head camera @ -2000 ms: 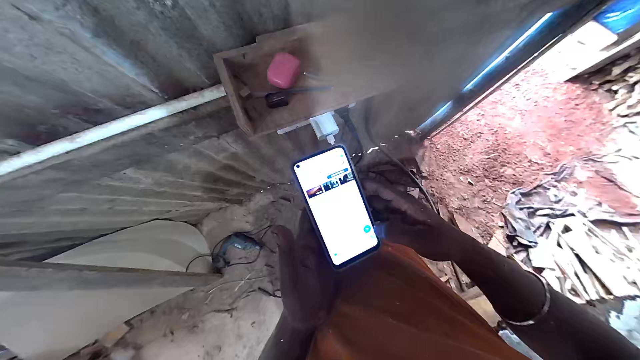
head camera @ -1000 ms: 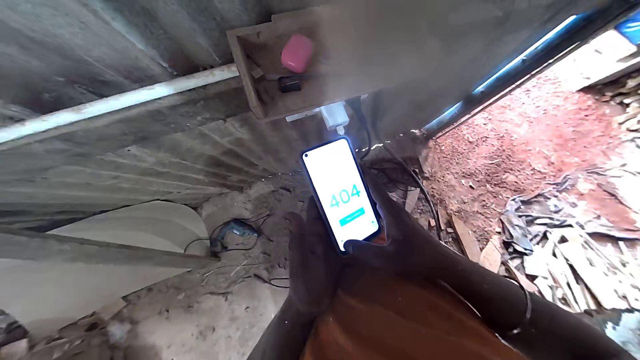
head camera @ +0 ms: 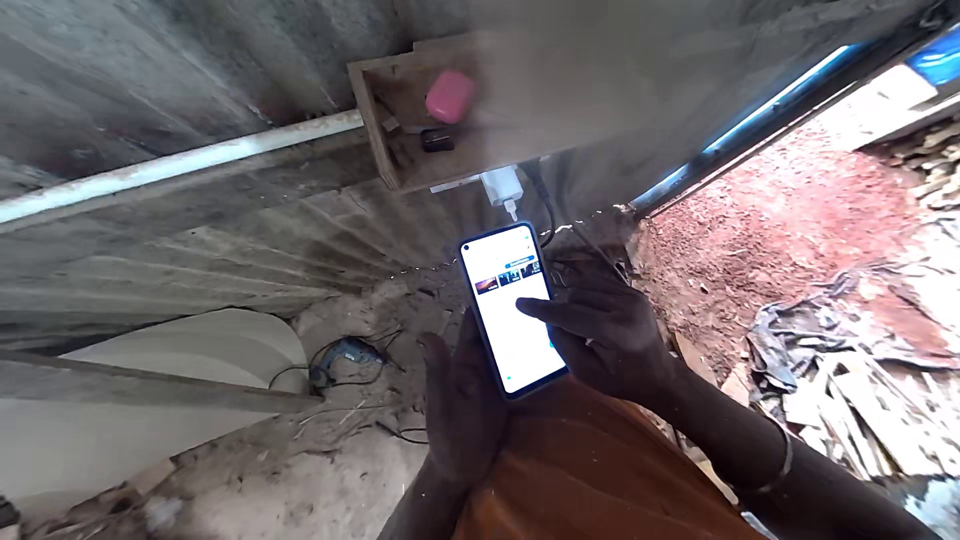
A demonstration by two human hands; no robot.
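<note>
A smartphone (head camera: 513, 330) with a bright screen, showing a row of small pictures on white, rests in my left hand (head camera: 466, 397), which holds it from behind and along its left edge. My right hand (head camera: 619, 337) is at the phone's right side, its index finger stretched over the middle of the screen; whether the fingertip touches the glass cannot be told. Just above the phone's top edge, a white charger (head camera: 501, 185) sits below a wooden box, with a white plug in its lower end. A bangle circles my right wrist.
The wooden box (head camera: 384, 161) on the wall holds a pink case (head camera: 450, 97) and a small black object (head camera: 437, 140). A blue power tool (head camera: 351, 354) with a cable lies on the ground at left. White curved sheet (head camera: 195, 349) stands beside it. Wood scraps (head camera: 862, 409) lie at right.
My right index finger has come over the screen from the phone's lower edge. The screen has gone from a page with large digits to one with a row of pictures.
</note>
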